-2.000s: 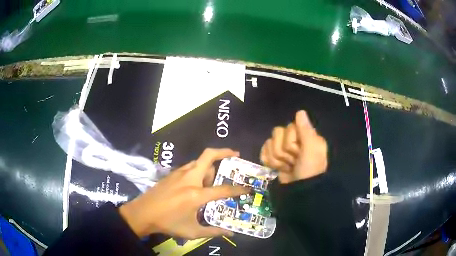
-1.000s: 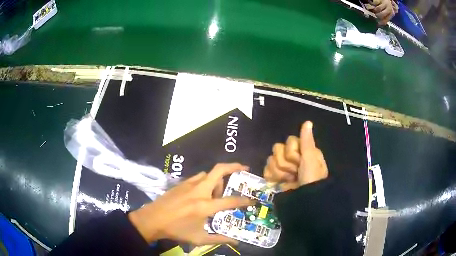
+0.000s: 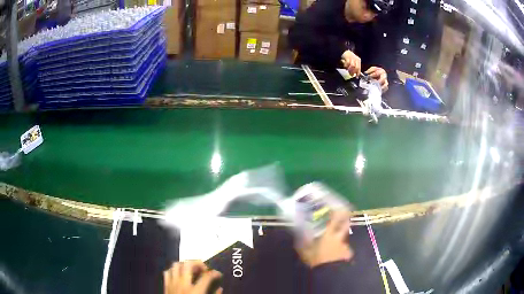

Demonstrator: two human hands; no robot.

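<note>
My right hand [image 3: 330, 244] grips the white open power strip housing [image 3: 313, 208] at the near edge of the green belt. Both are blurred. A yellow block and dark parts show inside the housing. The bagged power cord [image 3: 230, 192] trails left from it over the belt edge. My left hand [image 3: 189, 278] is low over the black printed mat [image 3: 281, 261], cut off by the bottom edge, fingers bent. Nothing shows in its visible part.
Another housing [image 3: 31, 139] lies on the green belt [image 3: 149, 143] at far left. Beyond the belt stand stacked blue trays [image 3: 97, 69] and cartons [image 3: 215, 28]. A person [image 3: 339, 34] opposite works with a bagged item [image 3: 372, 97] near a blue bin [image 3: 424, 95].
The view has tilted up. My right hand now holds the housing, moved forward to the belt with its cord. My left hand has let go of it. The other bagged housing at right is gone from the belt.
</note>
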